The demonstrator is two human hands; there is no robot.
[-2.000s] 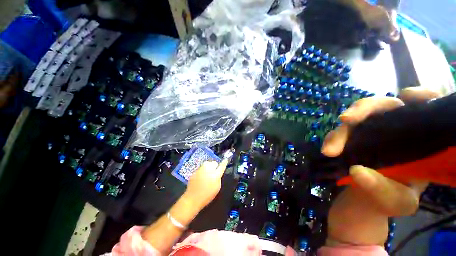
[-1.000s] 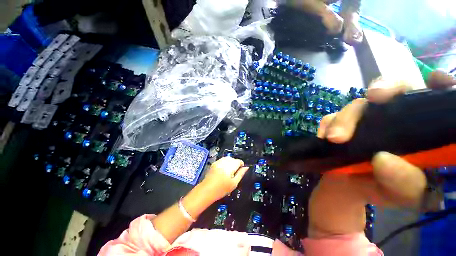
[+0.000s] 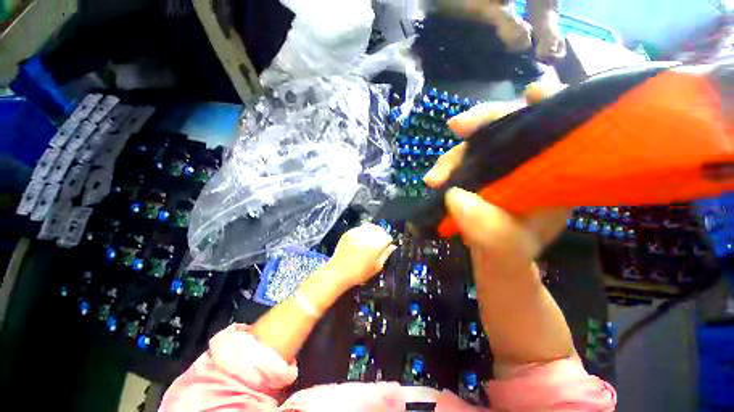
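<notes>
My right hand [image 3: 499, 213] grips the large orange-and-black electric screwdriver [image 3: 612, 153], its dark front end pointing left and down. My left hand [image 3: 364, 251] is at the upper edge of the grid of black housings with green circuit boards [image 3: 417, 322]. Its fingertips are close to the screwdriver's tip, near a blue component. Whether it holds anything is too small to tell. The blue screw box [image 3: 288, 275], full of silvery specks, lies left of my left hand, partly behind my forearm.
A crumpled clear plastic bag [image 3: 282, 173] lies behind the screw box. A second dark grid of units [image 3: 149, 253] and pale grey strips [image 3: 68, 173] are at left. Board strips [image 3: 414, 145] lie behind the grid. Stacked units [image 3: 644, 249] are at right. Another person's hands [image 3: 547, 36] show at the top.
My left hand has gone from the screw box to the upper part of the grid. The screwdriver has swung so its front end is beside my left fingertips. The view has shifted.
</notes>
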